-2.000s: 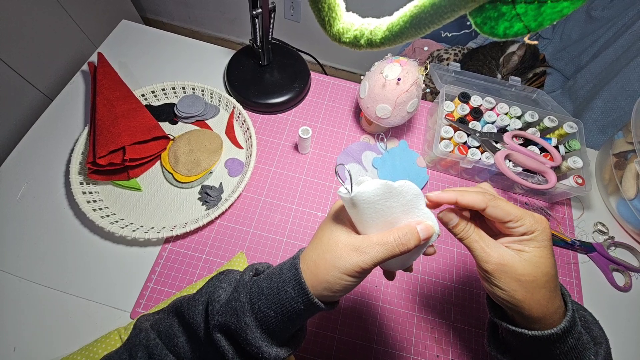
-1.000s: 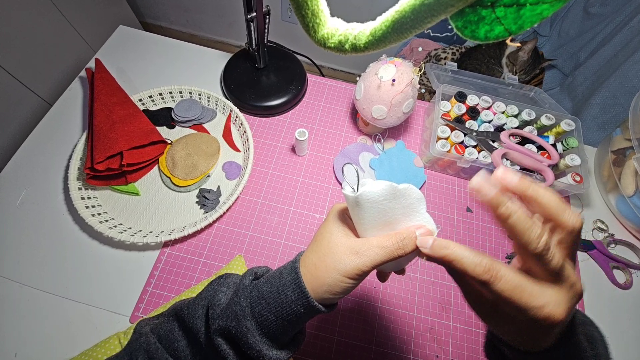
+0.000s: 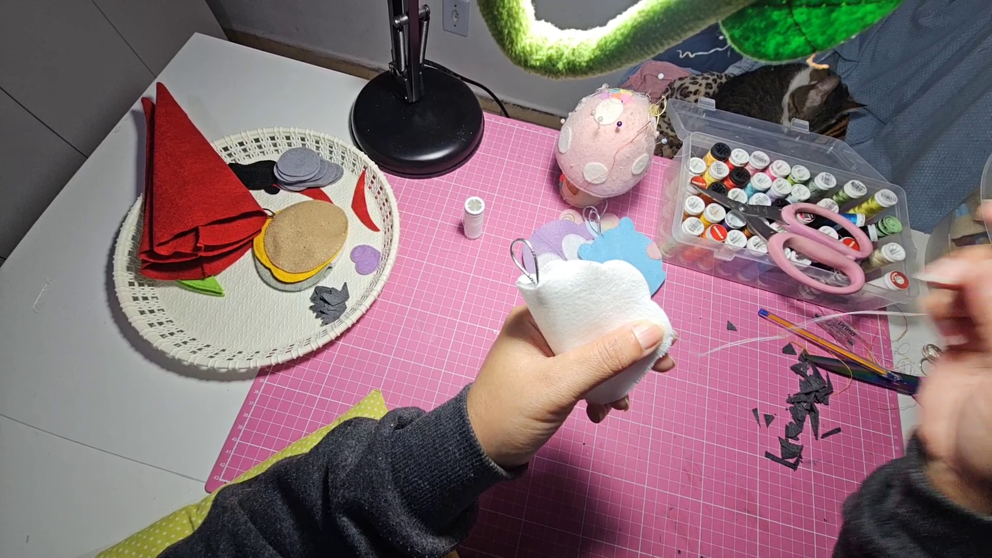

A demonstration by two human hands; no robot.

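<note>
My left hand [image 3: 550,372] grips a white felt piece [image 3: 597,306], its thumb across the front and fingers behind. Stitching runs along the piece's right edge, and a silvery cord loop stands at its upper left corner. My right hand [image 3: 961,349] is blurred at the right edge, partly out of frame; whether its fingers pinch a needle or thread cannot be told. A pale thread [image 3: 821,319] stretches near it over the mat. Just behind the white piece lie a blue felt shape [image 3: 628,252] and a purple one [image 3: 546,236].
A white basket [image 3: 256,353] holds red felt [image 3: 186,201] and cut shapes. Behind the pink cutting mat [image 3: 372,434] stand a lamp base [image 3: 418,124], a mushroom pincushion [image 3: 608,143] and a thread box [image 3: 783,279] with pink-handled scissors [image 3: 818,248] on top. Grey scraps [image 3: 806,403] and a pen [image 3: 821,341] lie right.
My right hand has moved away from the white felt piece to the right edge of the view, uncovering the scraps and pen. My left hand still holds the piece in about the same place.
</note>
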